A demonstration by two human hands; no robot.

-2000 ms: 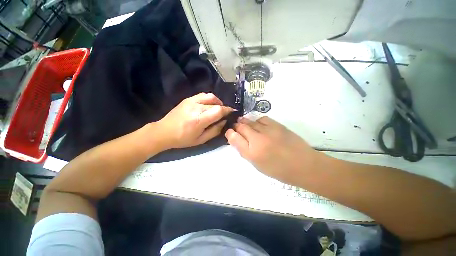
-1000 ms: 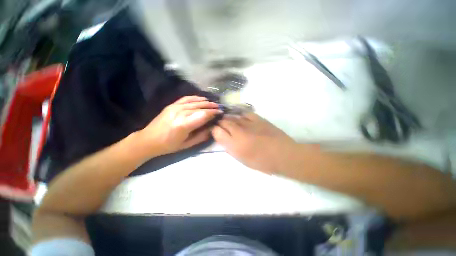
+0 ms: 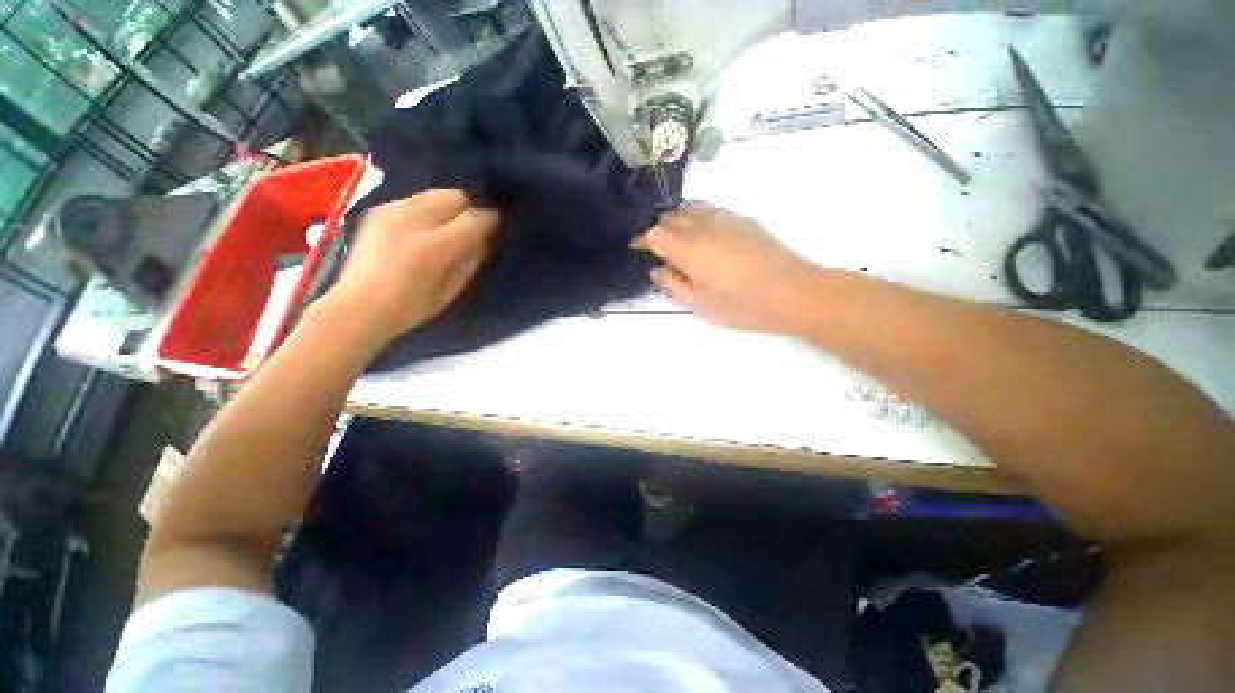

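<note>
A dark garment piece [image 3: 555, 230] lies heaped on the table left of and in front of the needle. The white-grey sewing machine head [image 3: 616, 61] stands at the top centre, with a cream ribbed knob [image 3: 670, 131] low on it. My left hand [image 3: 423, 257] is on the cloth's left part, fingers curled on a fold of it. My right hand [image 3: 725, 264] pinches the cloth edge just in front of the needle area. The presser foot is too small and dark to make out.
Black-handled scissors [image 3: 1079, 230] lie at the right, with slim silver tweezers [image 3: 910, 133] left of them. A red slotted basket [image 3: 203, 355] with pale items stands left of the cloth. The wooden table edge [image 3: 677, 444] runs along the front. A plastic bag is below at right.
My left hand has moved left, away from the needle and my right hand. My right hand stays at the cloth edge. The camera view has shifted, showing more of the left background.
</note>
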